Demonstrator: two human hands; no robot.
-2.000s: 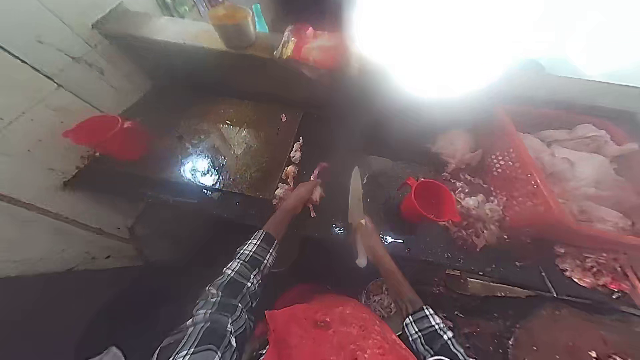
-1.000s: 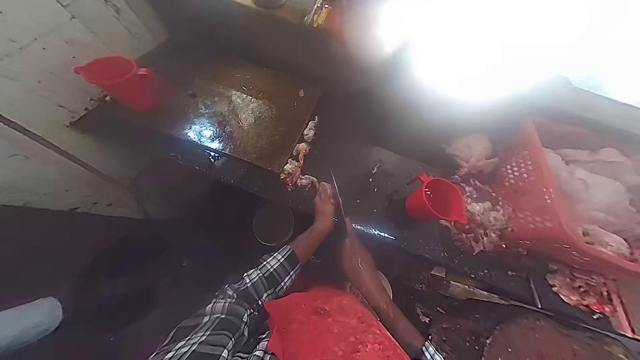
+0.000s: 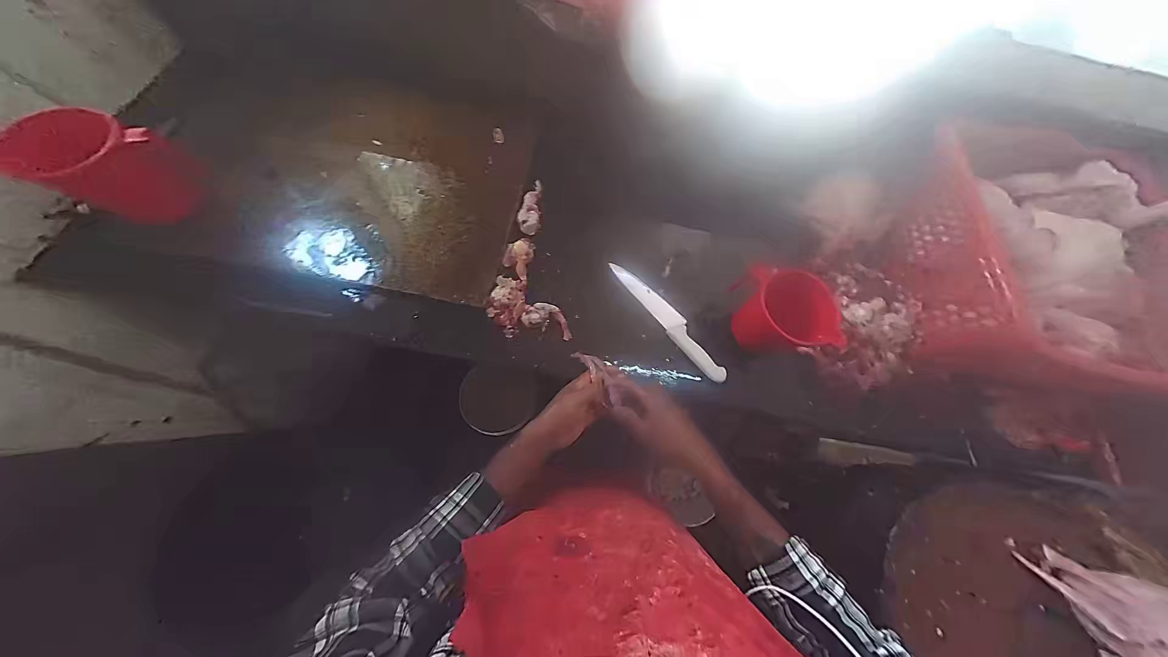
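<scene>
My left hand and my right hand meet in front of the dark counter's edge, their fingers around a small, blurred piece that looks like meat. How each hand grips it is unclear. A knife with a white handle lies on the counter just beyond my right hand, its blade pointing up and left. Several scraps of raw meat lie in a line beyond my left hand, along the edge of a wet board. To the knife's right stands a red plastic jug.
A red plastic basket of pale plucked poultry stands right, with a pile of scraps beside it. Another red jug is at far left. A round block holding pale meat is lower right.
The knife, in my right hand in both earlier frames, now lies on the counter. My right hand has come up against my left. The view has shifted.
</scene>
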